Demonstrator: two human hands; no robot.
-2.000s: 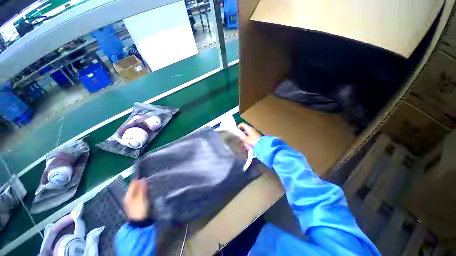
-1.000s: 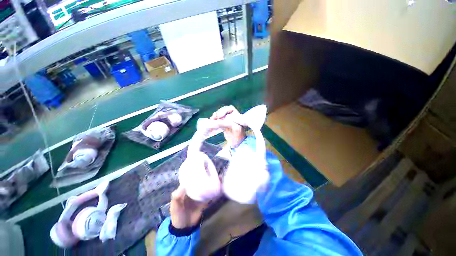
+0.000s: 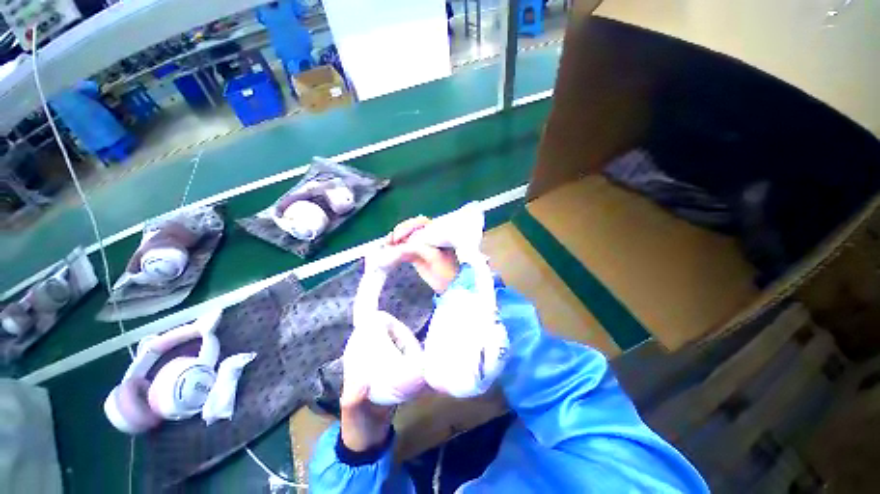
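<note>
Pale pink and white cat-ear headphones [image 3: 463, 338] are held up in front of me, ear cups down and headband up. My right hand [image 3: 425, 253] grips the top of the headband between the ears. My left hand [image 3: 367, 413] holds the left-hand ear cup from below, its fingers partly hidden by the cup. Dark grey patterned bags [image 3: 333, 314] lie flat under and beyond the headphones. A second pair of headphones [image 3: 180, 386] lies on a bag at the left, with a small white packet [image 3: 227, 388] against it.
Bagged headphones [image 3: 307, 214] lie in a row on the green belt [image 3: 434, 154] behind a white rail. A large open carton [image 3: 637, 251] with dark bags inside stands at the right. A tan cardboard sheet [image 3: 550, 289] lies beside it. A white cord [image 3: 82, 198] hangs at the left.
Two seconds ago my hands held a dark bag; a second ago they held up the headphones. Since then the headphones have shifted slightly left in view and the ear cups have turned a little.
</note>
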